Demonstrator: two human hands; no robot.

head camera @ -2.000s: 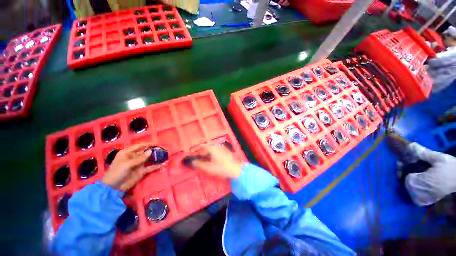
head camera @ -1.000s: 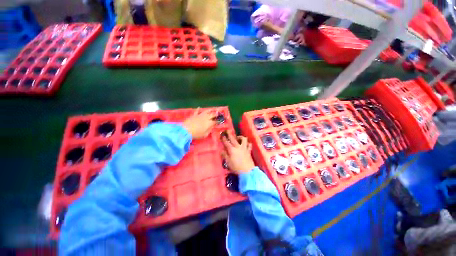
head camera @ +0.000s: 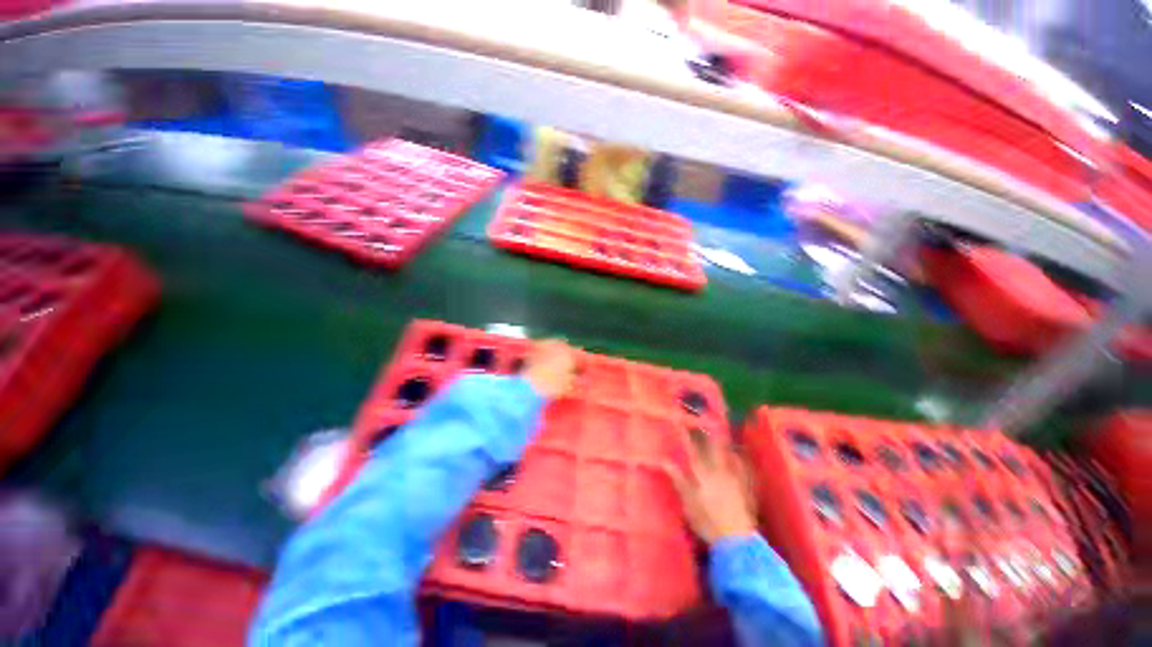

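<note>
The red work tray [head camera: 604, 474] lies in front of me, with a grid of square pockets. Dark round watch heads sit in its left part, two of them at the front [head camera: 537, 554]; one more sits in the far right corner pocket [head camera: 694, 402]. Several middle pockets are plain red. My left hand [head camera: 552, 369] is at the tray's far row, beside the left discs; its fingertips are blurred and any disc under them is hidden. My right hand [head camera: 718, 487] lies over the tray's right edge column, fingers pointing away; what is under it is hidden.
A stacked full tray [head camera: 771, 442] stands close at the right. Two red trays [head camera: 379, 202] [head camera: 600, 234] lie across the green bench [head camera: 228, 379]. Another tray [head camera: 63, 316] is at far left, a lower tray [head camera: 177, 607] below it. Crumpled film [head camera: 310, 474] lies left. A pale shelf beam [head camera: 417, 76] crosses above.
The view has swung left, so the trays appear further right and lower. My left hand has moved left along the far row, away from the corner disc. My right hand remains at the right column.
</note>
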